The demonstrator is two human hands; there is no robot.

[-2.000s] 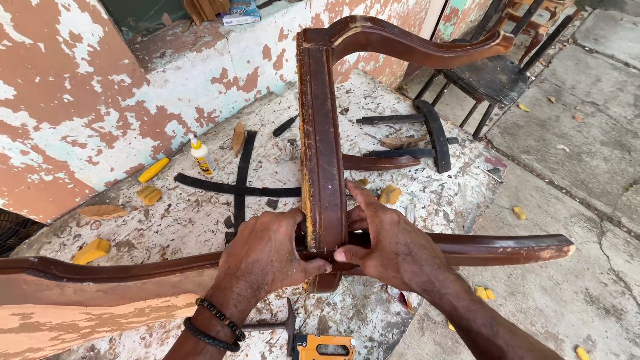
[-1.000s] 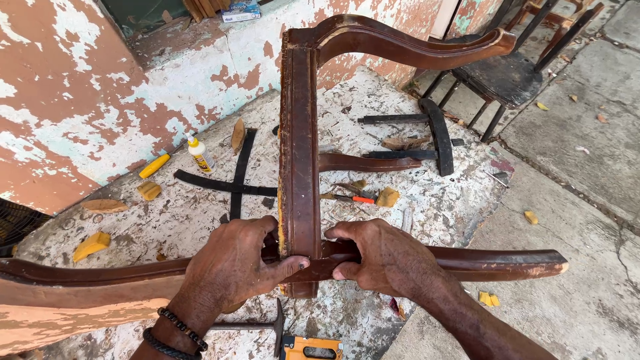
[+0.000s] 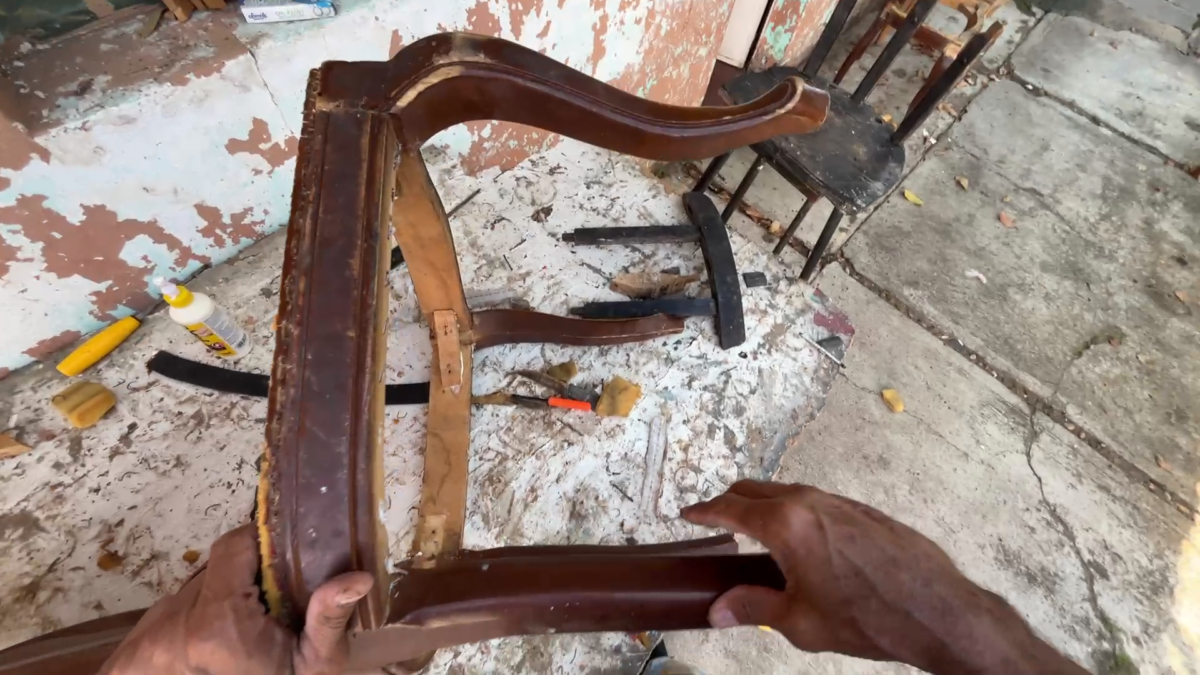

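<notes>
A dark brown wooden chair frame [image 3: 328,356] with curved legs stands before me, a worn rail running up its near side. My left hand [image 3: 253,609] grips the bottom of that rail, thumb across its face. At the end of the lower leg [image 3: 581,595] is my right hand [image 3: 806,572], with its thumb and fingers around the wood. The upper leg [image 3: 600,112] curves off to the right. Between the two, a bare-wood inner rail [image 3: 445,441] and a shorter leg [image 3: 572,328] show through the frame.
A white glue bottle [image 3: 208,319] and a yellow handle [image 3: 98,345] lie at the left by the peeling wall. Behind the frame are black curved wood pieces [image 3: 720,272], an orange-handled tool [image 3: 569,404] and a sponge piece [image 3: 619,397]. A black chair [image 3: 844,150] stands at the upper right.
My right hand has moved from the joint beside my left hand out to the end of the lower leg. The frame has turned, so its inner rail now shows.
</notes>
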